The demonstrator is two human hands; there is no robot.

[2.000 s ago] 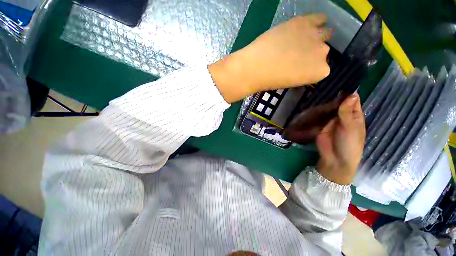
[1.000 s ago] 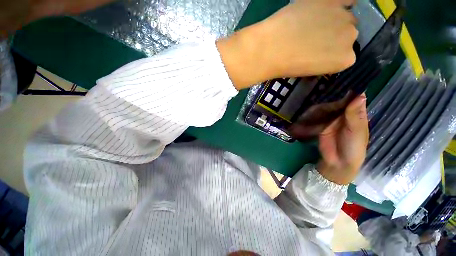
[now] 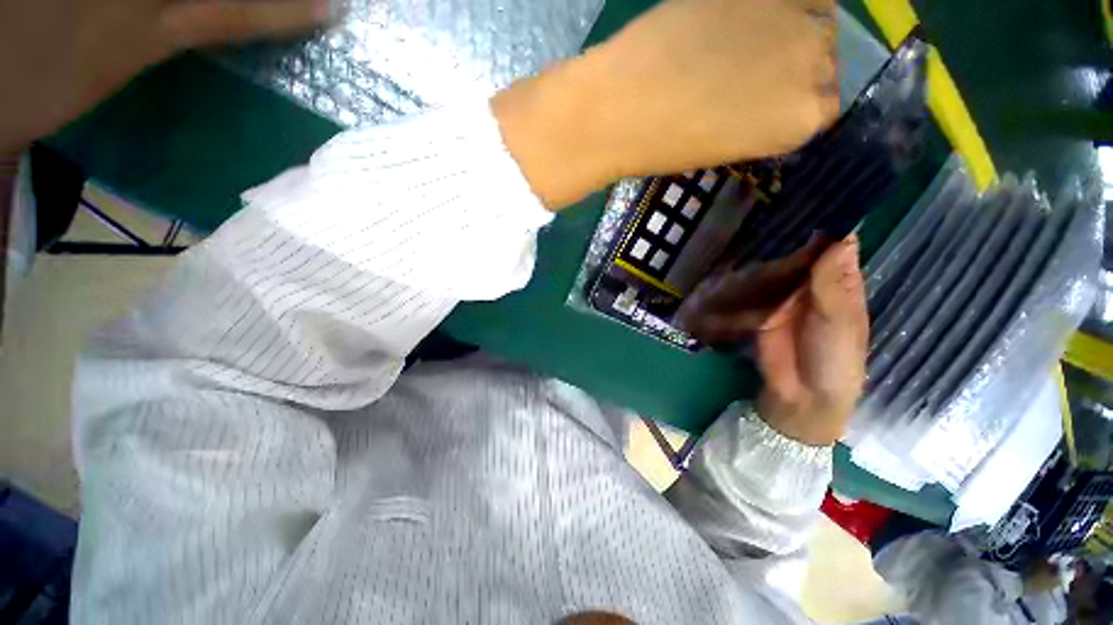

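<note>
The opened device (image 3: 665, 226), a black tray with white squares and a yellow strip, lies on a bubble bag on the green bench. A dark translucent film (image 3: 842, 183) stands tilted over its right part. My left hand (image 3: 684, 98) is bent over the device's upper end; its fingertips are hidden or cut off at the top edge, so its grip cannot be told. My right hand (image 3: 820, 342) holds the film's lower edge between thumb and fingers, right of the device.
Another person's hand (image 3: 110, 43) reaches in at the upper left, by a bubble bag (image 3: 415, 55). A stack of leaning silvery bubble bags (image 3: 976, 305) stands close to the right of my right hand. Yellow tape (image 3: 958, 122) marks the bench. Another person's sleeve (image 3: 934, 574) shows at the lower right.
The other person's hand has come in at the upper left. The dark slab on the upper-left bubble bag is out of view. My hands stay at the device, with the film still tilted over it.
</note>
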